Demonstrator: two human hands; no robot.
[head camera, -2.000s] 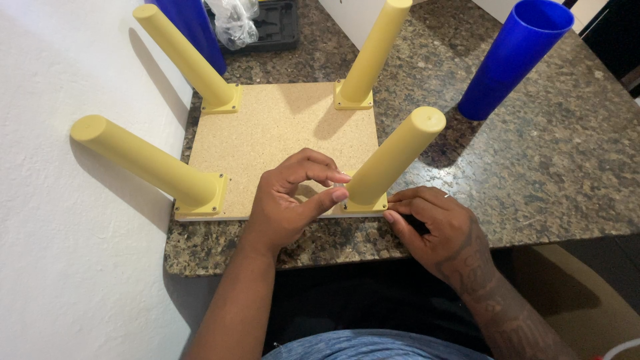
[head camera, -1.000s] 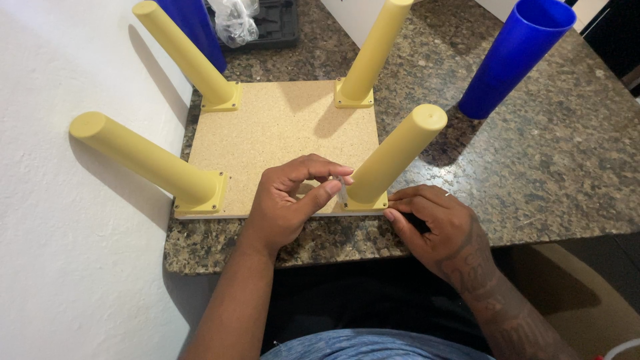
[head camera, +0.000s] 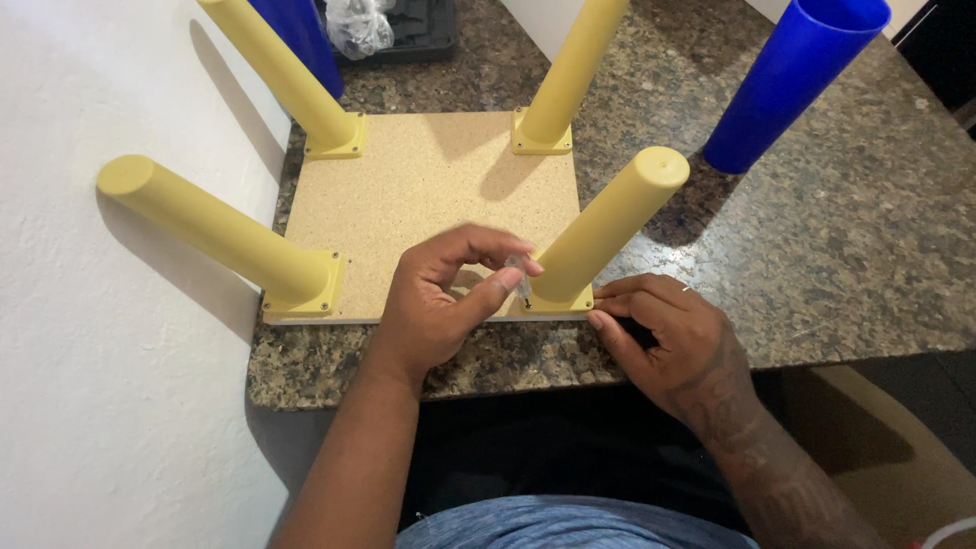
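Observation:
My left hand (head camera: 457, 297) grips a small clear-handled screwdriver (head camera: 521, 282) between thumb and fingers. Its dark tip is at a screw in the flange corner of the near right yellow plastic leg (head camera: 602, 229). My right hand (head camera: 663, 328) has its fingertips against the right side of that flange and the board edge. The leg stands on an upturned particleboard panel (head camera: 427, 183), as do the near left leg (head camera: 213, 229), the far left leg (head camera: 282, 69) and the far right leg (head camera: 572, 69). Screws show in several flange corners.
The panel lies on a granite countertop (head camera: 839, 252), with a white wall (head camera: 114, 343) at the left. A blue plastic tube (head camera: 793, 84) stands at right, another blue piece (head camera: 301, 38) behind the far left leg. A clear plastic bag (head camera: 358, 27) rests by a black tray (head camera: 423, 34).
The fingers of my left hand have shifted a little around the screwdriver. My right hand has stayed beside the flange, and the panel and legs have not plainly moved.

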